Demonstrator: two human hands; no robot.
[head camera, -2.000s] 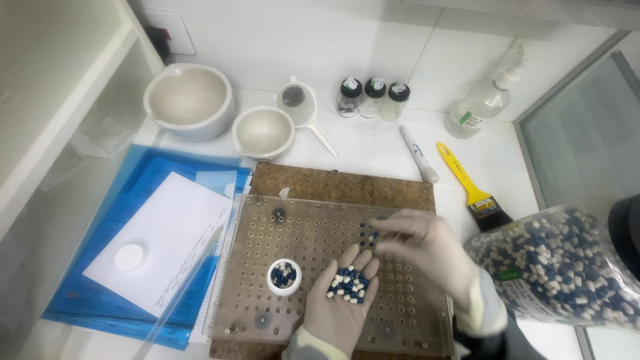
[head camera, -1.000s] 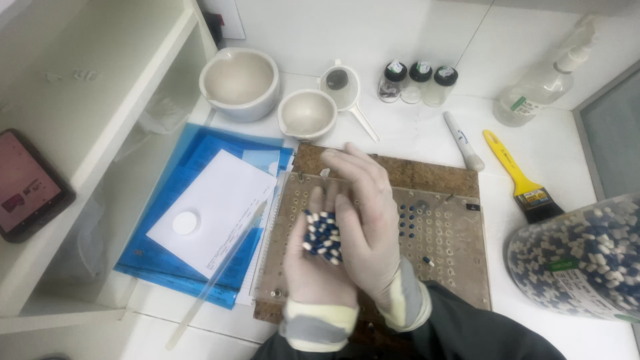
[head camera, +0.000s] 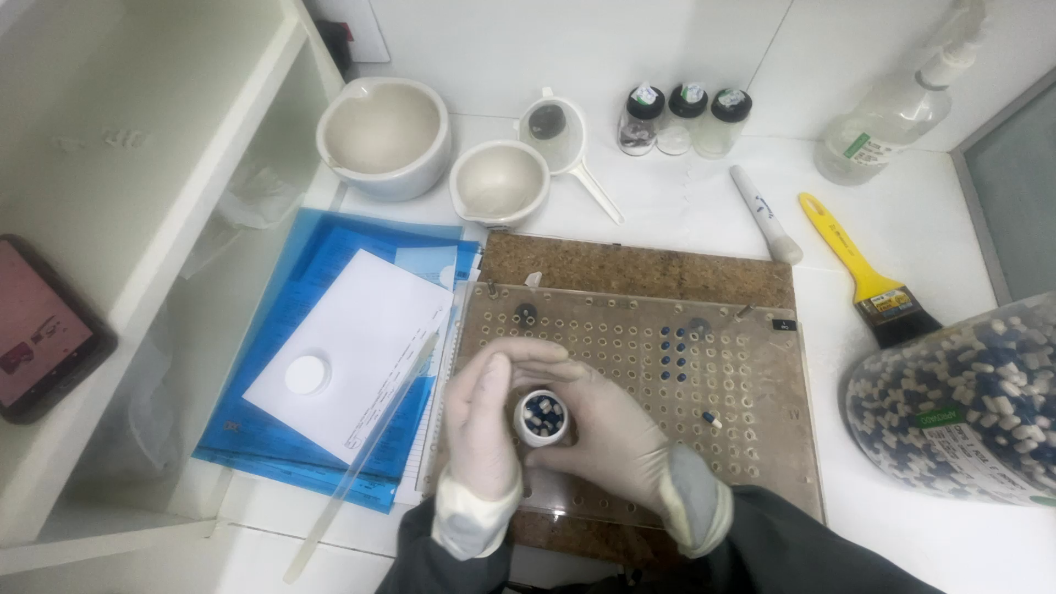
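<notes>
A small white bottle [head camera: 531,435] filled with blue-and-white capsules stands over the capsule-filling board [head camera: 610,330], between my gloved hands. My right hand [head camera: 606,429] curves around the bottle's right side, thumb and fingers touching it. On its left, my left hand [head camera: 487,421] is cupped upright, fingers angled over toward the right hand; whether it touches the bottle is unclear. Several blue capsule ends [head camera: 673,355] sit in two columns of holes in the board. One loose capsule [head camera: 711,419] lies on the board, right of my right hand. No loose capsules show in either hand.
Blue folders [head camera: 289,346] with a white paper [head camera: 355,330] and round white cap [head camera: 307,375] lie left. Mortars [head camera: 384,177], a strainer [head camera: 584,140], jars [head camera: 687,124], a marker [head camera: 766,214] and spray bottle [head camera: 887,124] stand behind. A yellow-handled brush [head camera: 850,256] and large capsule jar [head camera: 949,412] are right.
The pile of capsules that lay in my left palm is gone from it. My hands have come down around the white bottle, which was hidden one second ago. The view has shifted left.
</notes>
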